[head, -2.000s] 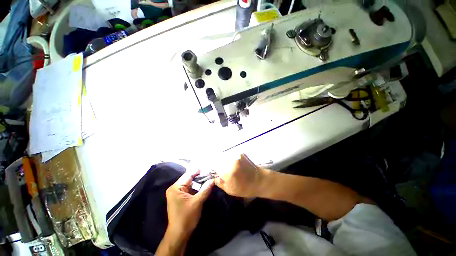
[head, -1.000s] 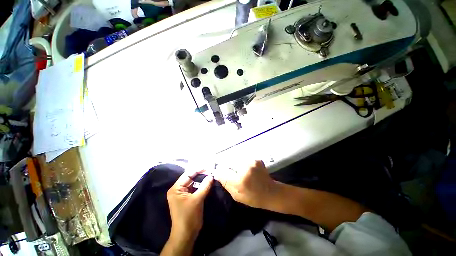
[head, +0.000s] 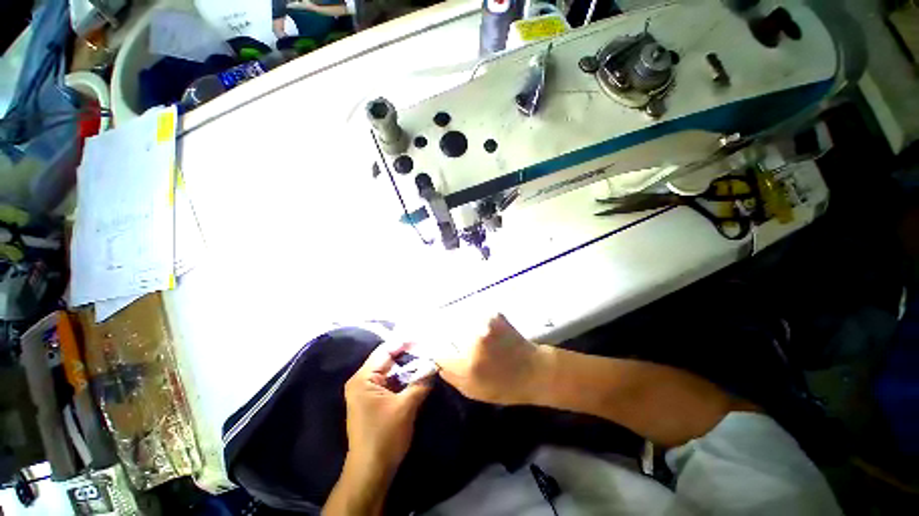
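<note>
Dark trousers [head: 302, 423] lie across my lap and the table's front edge, with a white-striped waistband [head: 264, 395] curving at their left. My left hand [head: 383, 408] pinches a small white label [head: 411, 372] at the cloth between thumb and fingers. My right hand [head: 494, 363] is closed beside it, fingertips close to the label. Glare washes out these fingertips, and I cannot tell whether they hold a small tool or the cloth.
The sewing machine [head: 605, 131] fills the upper right of the white table, its needle area [head: 479, 237] beyond my hands. Black scissors [head: 695, 202] lie right of it. Paper sheets [head: 126, 217], a plastic-covered brown packet [head: 146, 393] and an orange-handled tool [head: 71, 353] are at left.
The white label shows more plainly between my left fingertips than before. My right hand shifted slightly right, then back left. The cloth stays nearly in place.
</note>
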